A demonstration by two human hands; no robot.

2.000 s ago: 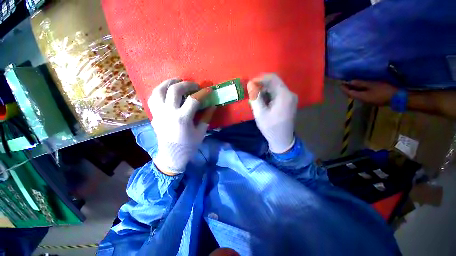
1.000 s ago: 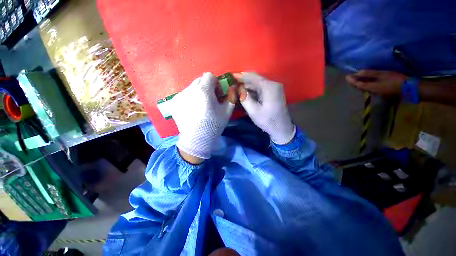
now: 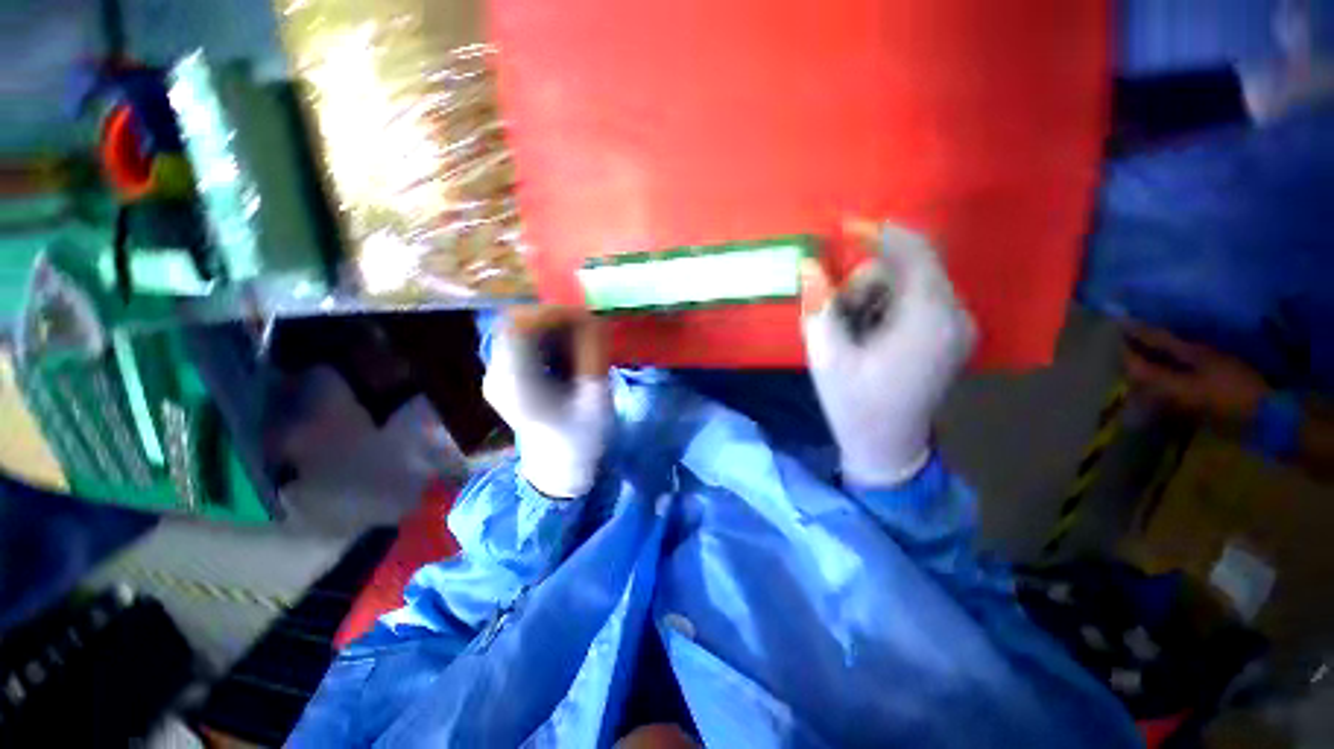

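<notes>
A narrow circuit board (image 3: 808,249) with green edges lies over the red mat (image 3: 790,117), near its front edge. A pale green strip (image 3: 688,278) covers most of its top. My left hand (image 3: 549,388), in a white glove with bare fingertips, is blurred below the board's left end. Its fingers are curved and apart, off the board, and no item shows in them. My right hand (image 3: 890,344), also gloved, is at the board's right end with the thumb tip at its edge. Blur hides whether it grips the board.
A tan sheet under shiny film (image 3: 417,161) lies left of the mat. Beyond it are a pale green pack (image 3: 220,161) and a tape roll (image 3: 129,151). A green tray with boards (image 3: 95,417) is at left. Another person's hand (image 3: 1200,378) is at right.
My hands have moved apart and the board's strip-covered top now shows between them. My left hand has come off the board. The view has shifted, so the mat sits further right.
</notes>
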